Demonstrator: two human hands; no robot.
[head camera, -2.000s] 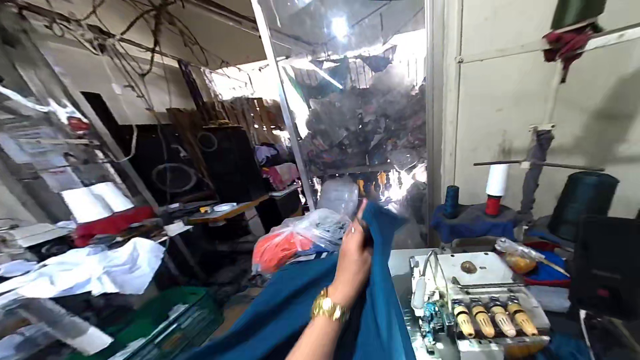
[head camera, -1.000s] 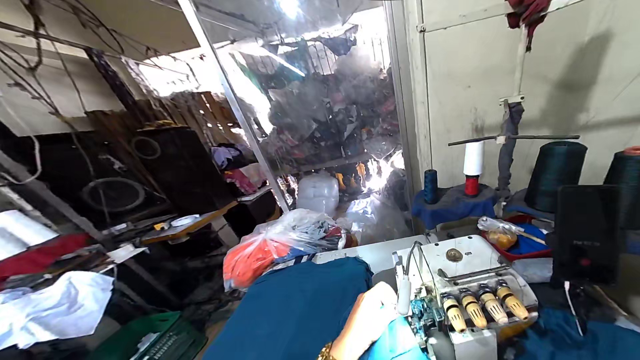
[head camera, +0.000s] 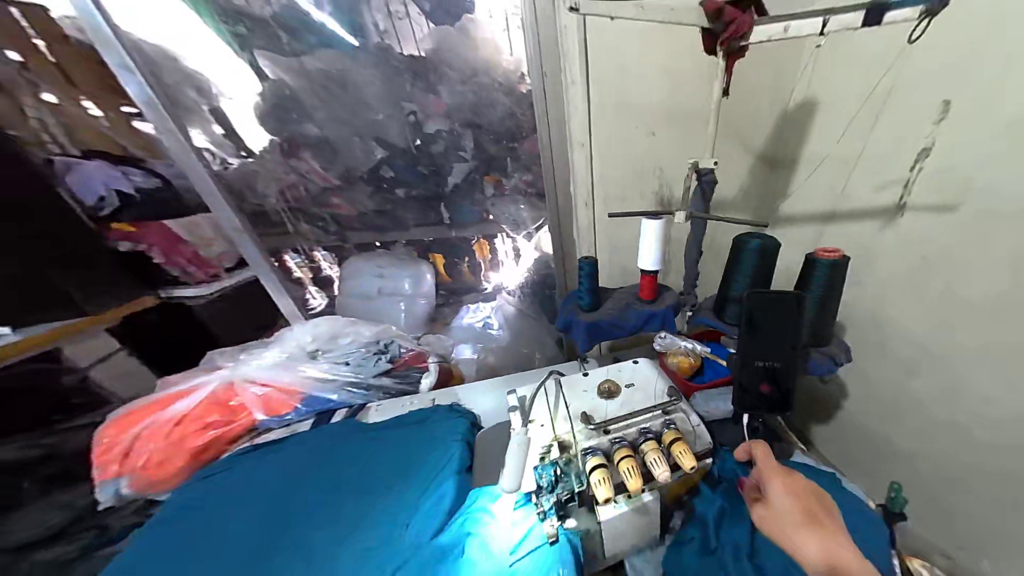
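Observation:
My right hand (head camera: 792, 504) is at the lower right, its fingertips pinched on the edge of a teal cloth (head camera: 704, 520) lying right of the overlock sewing machine (head camera: 632, 392). A white cable hangs just above the fingers from a black phone (head camera: 770, 352). Another large teal fabric (head camera: 320, 488) spreads over the table left of the machine. Its near part lies brightly lit under the machine's lamp (head camera: 514, 460), beside the needle area. My left hand is out of view.
A clear plastic bag of orange cloth (head camera: 200, 424) lies at the left. Behind the machine stand a small teal spool (head camera: 588, 284), a white thread cone (head camera: 651, 244), large dark green cones (head camera: 748, 276) and a red basket (head camera: 680, 384). A wall rises at the right.
A hand wearing a gold watch, on the teal fabric before, is out of view. My right hand has appeared at the right cloth. The view has turned right.

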